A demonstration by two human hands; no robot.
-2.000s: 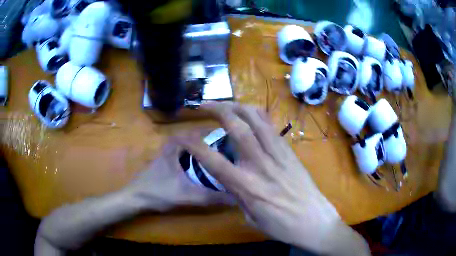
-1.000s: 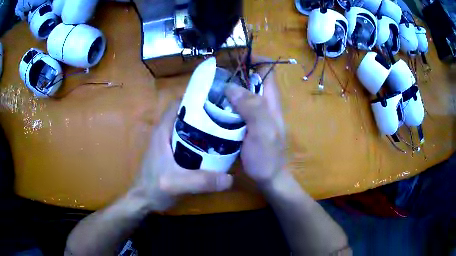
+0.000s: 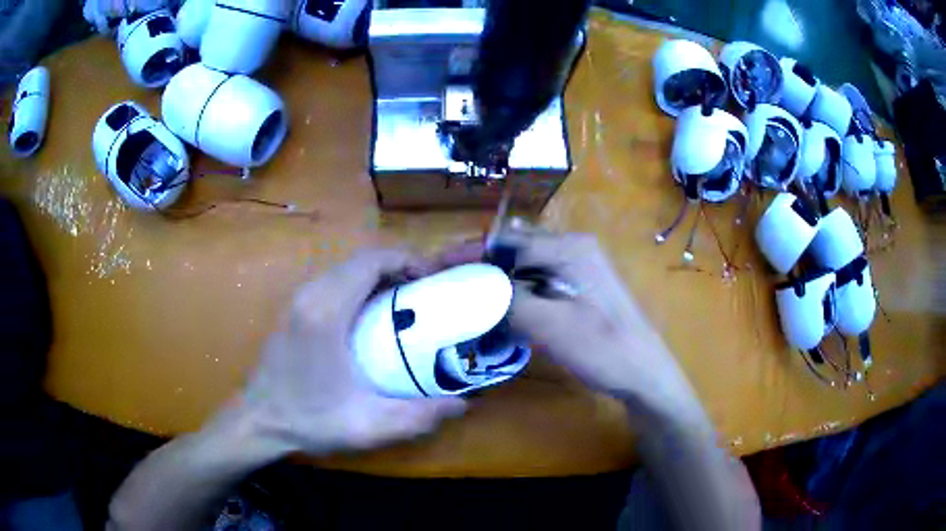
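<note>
A joined white camera housing [image 3: 446, 322] with a thin dark seam lies tilted, its open end facing lower right with inner parts showing. My left hand [image 3: 332, 353] is wrapped around its closed left end. My right hand [image 3: 591, 311] is blurred at the open end, its fingers by a small dark piece [image 3: 548, 282]; whether it grips this or the housing cannot be told. The black electric screwdriver [image 3: 529, 67] hangs above, and a thin blurred shaft shows below it near my right fingertips.
The silver screw feeder [image 3: 472, 189] stands behind my hands. Several white housings [image 3: 225, 114] lie at the left, one with wires trailing. Several camera heads [image 3: 711, 150] with lead wires sit in rows at the right on the orange-brown tabletop [image 3: 187, 322].
The housing has turned from open end up to open end toward the lower right. My right hand has moved slightly right and down. The view has shifted, showing more of the feeder.
</note>
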